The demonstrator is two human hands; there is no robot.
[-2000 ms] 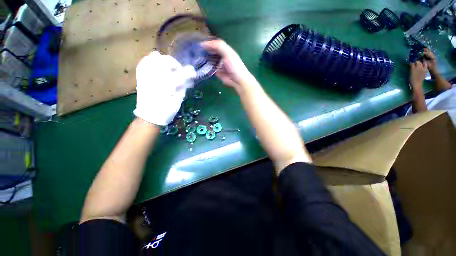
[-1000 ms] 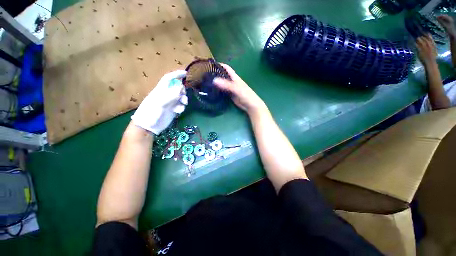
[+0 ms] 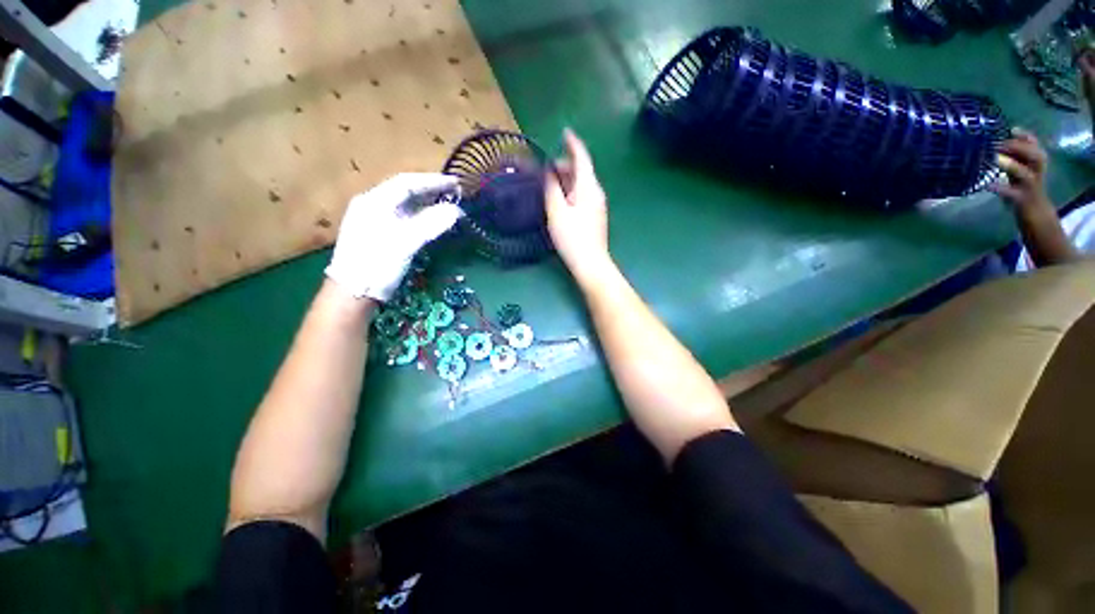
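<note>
A black slotted fan housing (image 3: 510, 204) is held tilted between my hands, its ribbed opening facing me. My left hand (image 3: 393, 230), in a white glove, pinches at its left rim; whether a small part is between the fingers cannot be told. My bare right hand (image 3: 579, 206) holds its right side, with fingers raised and slightly blurred. A heap of green and pale round circuit boards (image 3: 449, 344) with thin red and dark wires lies on the green bench (image 3: 672, 300) just below the housing.
A plywood board (image 3: 288, 132) with small pegs or holes lies at left. A long nested stack of housings (image 3: 829, 126) lies at right, and another person's hand (image 3: 1024, 168) touches its far end. An open carton (image 3: 925, 372) stands at lower right.
The housing has turned to show its ribbed opening more. My right hand has moved off its front to its right side. The other person's hand has come to the stack's end.
</note>
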